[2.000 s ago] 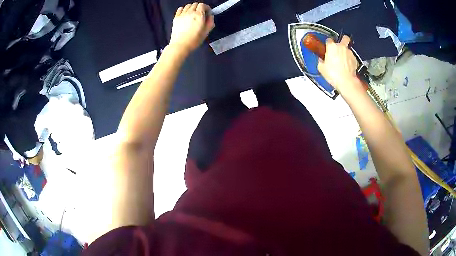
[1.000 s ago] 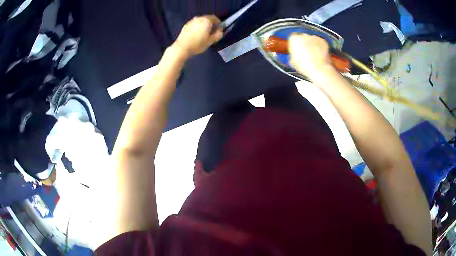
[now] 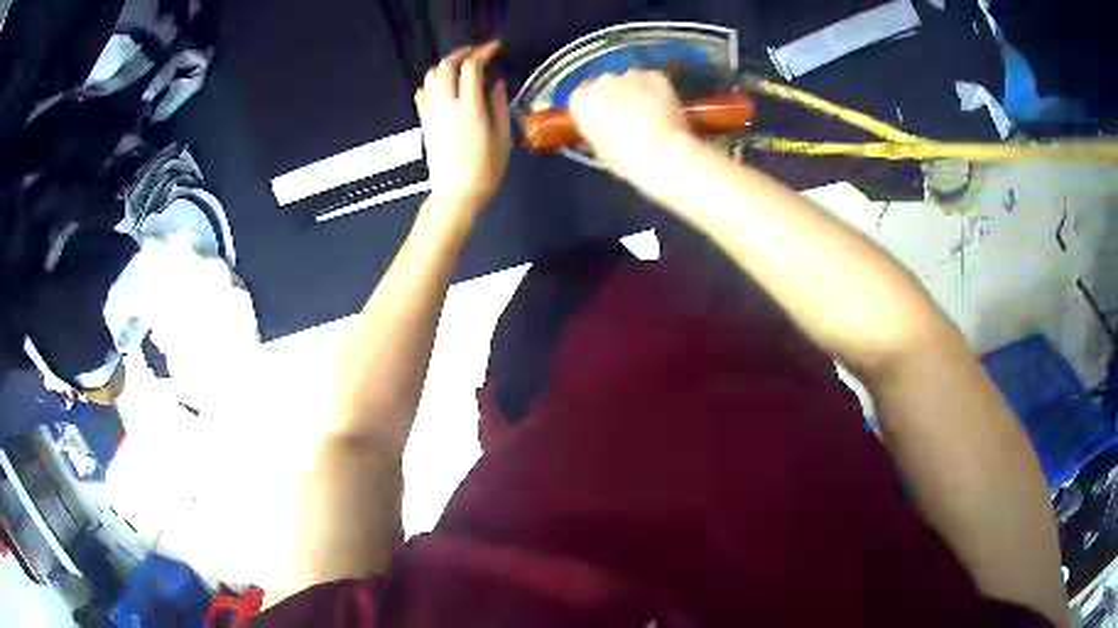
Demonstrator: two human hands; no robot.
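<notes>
My right hand (image 3: 631, 117) grips the orange-brown handle of the steam iron (image 3: 717, 114), which rests over the dark cloth (image 3: 490, 233) with its tip toward my left hand. My left hand (image 3: 466, 129) is at the upper middle with fingers spread, beside the iron's tip; whether anything is under it is hidden. A white interfacing strip (image 3: 349, 167) and thin pale lines below it run toward my left wrist. Another pale strip (image 3: 844, 39) lies at the upper right. The middle strip is not visible; the iron and my hand cover that area.
A heap of dark pieces (image 3: 74, 264) and a white and grey heap (image 3: 184, 288) are at the left. Yellow hose and cord (image 3: 907, 147) run from the iron to the right edge. Blue cloth (image 3: 1027, 92) is at the right table edge. A blue crate (image 3: 1042, 393) is on the floor.
The iron has moved left from the right side, over the middle strip's place, and turned its tip left. My left hand has opened from a fist; the strip it held no longer shows.
</notes>
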